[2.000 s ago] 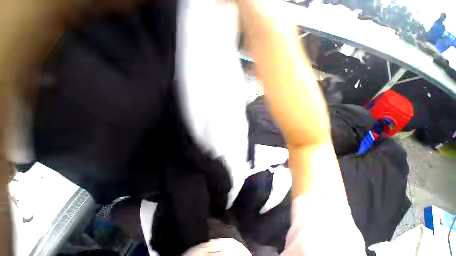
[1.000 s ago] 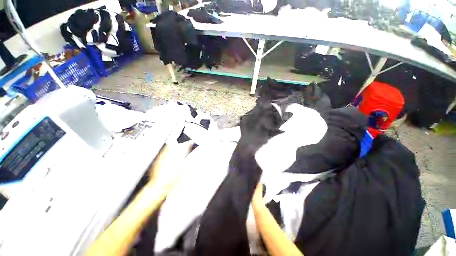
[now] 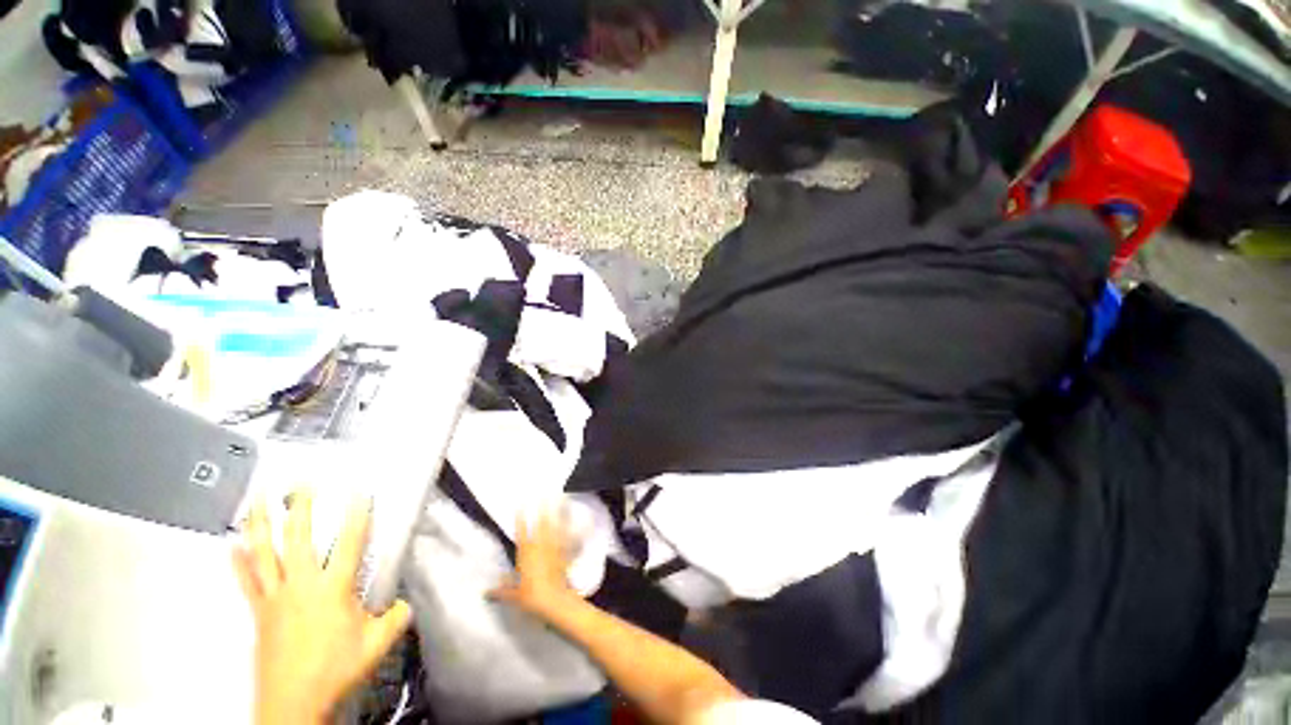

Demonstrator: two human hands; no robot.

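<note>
My left hand (image 3: 314, 609) is open with fingers spread, palm down over the white machine table (image 3: 453, 371), beside the grey-white sewing machine (image 3: 113, 425). My right hand (image 3: 545, 567) rests on white cloth of the black and white garment heap (image 3: 531, 305) just right of the table edge; its fingers are apart and I see no clear grip. A large black garment piece (image 3: 850, 326) with a white panel (image 3: 779, 524) lies over the heap to the right. The needle area is not in view.
A red plastic stool or container (image 3: 1126, 170) stands behind the black cloth. Blue crates (image 3: 99, 177) with cloth are at the upper left. A table leg (image 3: 719, 85) and speckled floor (image 3: 595, 184) are at the back. More black cloth (image 3: 1133, 538) is at the right.
The black piece, lifted close in front of me earlier, now lies spread over the heap. My left hand has moved off the cloth onto the table. My right hand has moved left.
</note>
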